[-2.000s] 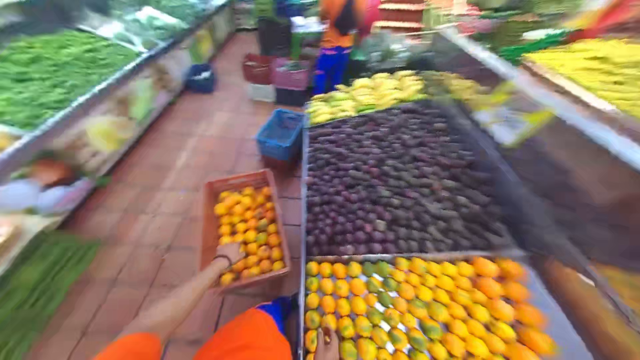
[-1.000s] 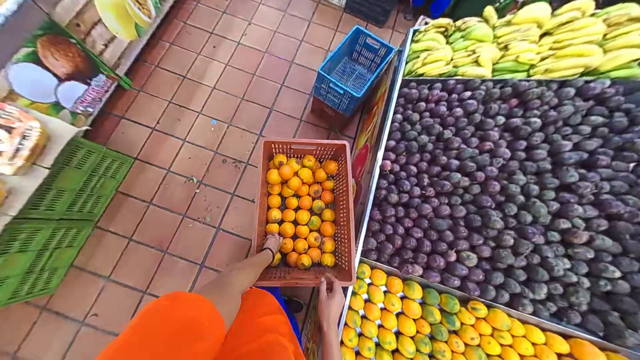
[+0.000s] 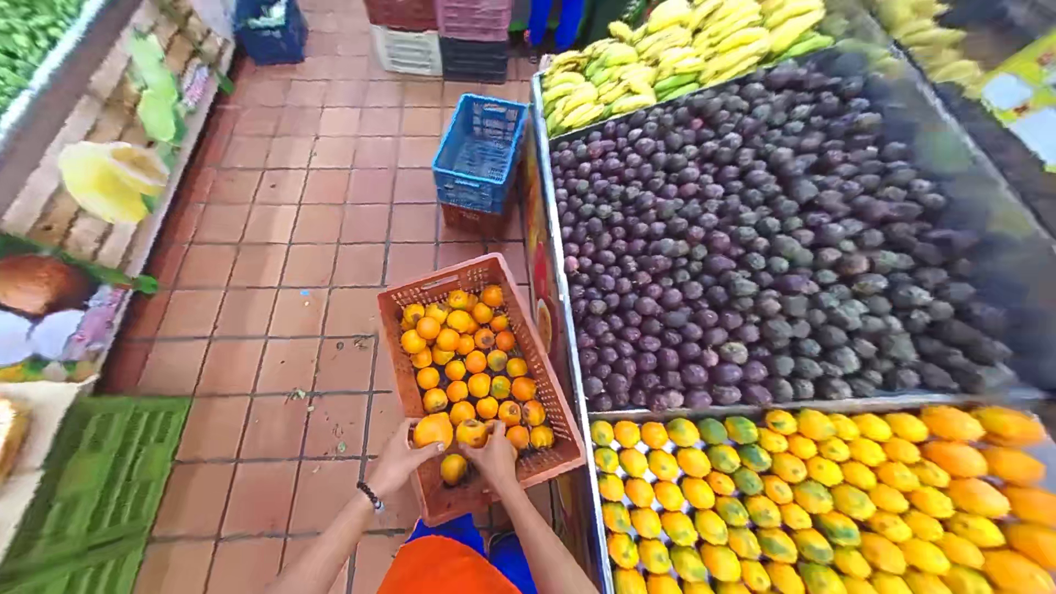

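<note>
A reddish-brown plastic crate (image 3: 540, 371) of orange-yellow fruit stands at the centre, close beside the display. My left hand (image 3: 402, 455), with a dark beaded bracelet at the wrist, holds one orange fruit (image 3: 434, 430) over the crate's near left part. Right beside it, my right hand (image 3: 493, 454) has its fingers on another yellow-orange fruit (image 3: 472, 432). One loose fruit (image 3: 453, 469) lies below and between the two hands. Whether the held fruits still touch those under them cannot be told.
The display on the right holds bananas (image 3: 660, 62), dark purple fruit (image 3: 701, 272) and rows of papaya-like fruit (image 3: 792, 495). A blue crate (image 3: 481, 153) rests on a reddish one beyond mine. Green crates (image 3: 99, 487) are at lower left; stacked crates (image 3: 474, 29) and a person's blue-clad legs (image 3: 555, 21) are ahead.
My right hand has moved from the crate's near right corner to a fruit inside it. My left hand now holds a fruit. The view has tilted to show more of the aisle.
</note>
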